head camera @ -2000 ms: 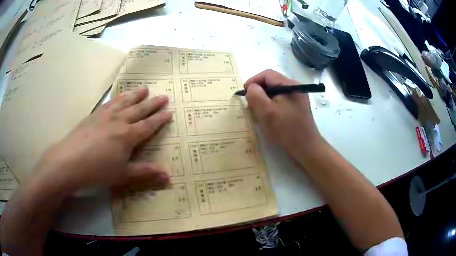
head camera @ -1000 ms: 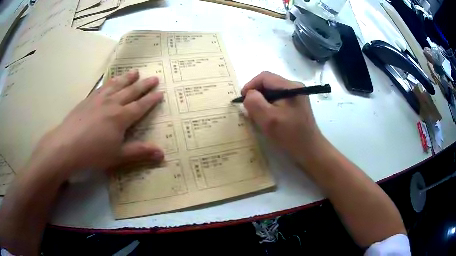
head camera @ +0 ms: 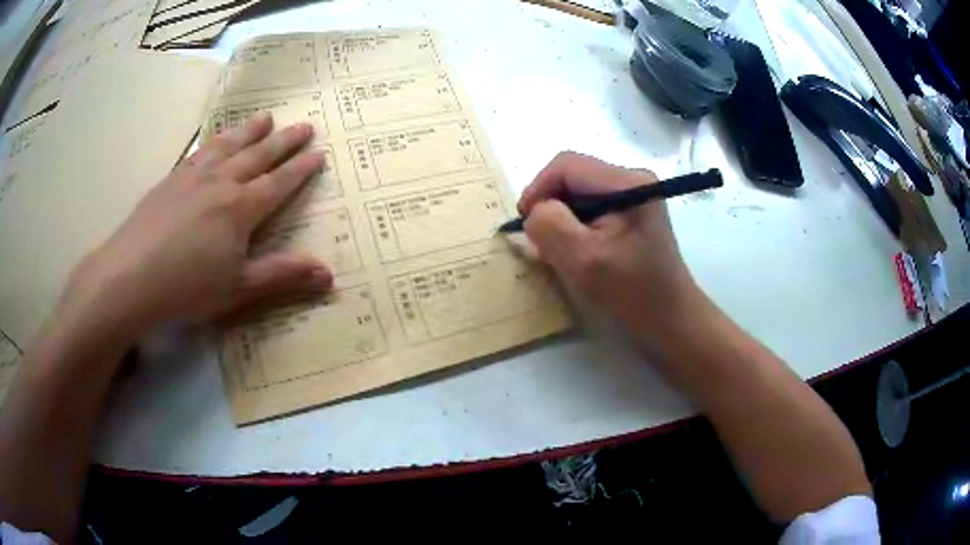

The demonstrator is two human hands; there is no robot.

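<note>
A tan printed ticket sheet (head camera: pixel 420 229) with two columns of ruled boxes lies on the white table, slightly turned. My left hand (head camera: pixel 202 229) rests flat on its left column with fingers spread, covering parts of several boxes, and grips nothing. My right hand (head camera: pixel 606 240) holds a black pen (head camera: pixel 649 192). The pen tip is at the right edge of the fourth box down in the right column. The side of my right hand rests at the sheet's right edge.
A plain kraft piece (head camera: pixel 96 138) lies left, with other kraft sheets (head camera: pixel 197 19) behind it. At the right are a dark grey round container (head camera: pixel 683 69), a black phone (head camera: pixel 761 117), a black stapler (head camera: pixel 862 133) and a red-and-white item (head camera: pixel 907 283). The red table edge (head camera: pixel 425 471) runs in front.
The ticket sheet has moved up and away from the table's front edge, with my left hand on it. The pen tip has passed from the second box to the third, then the fourth in the right column.
</note>
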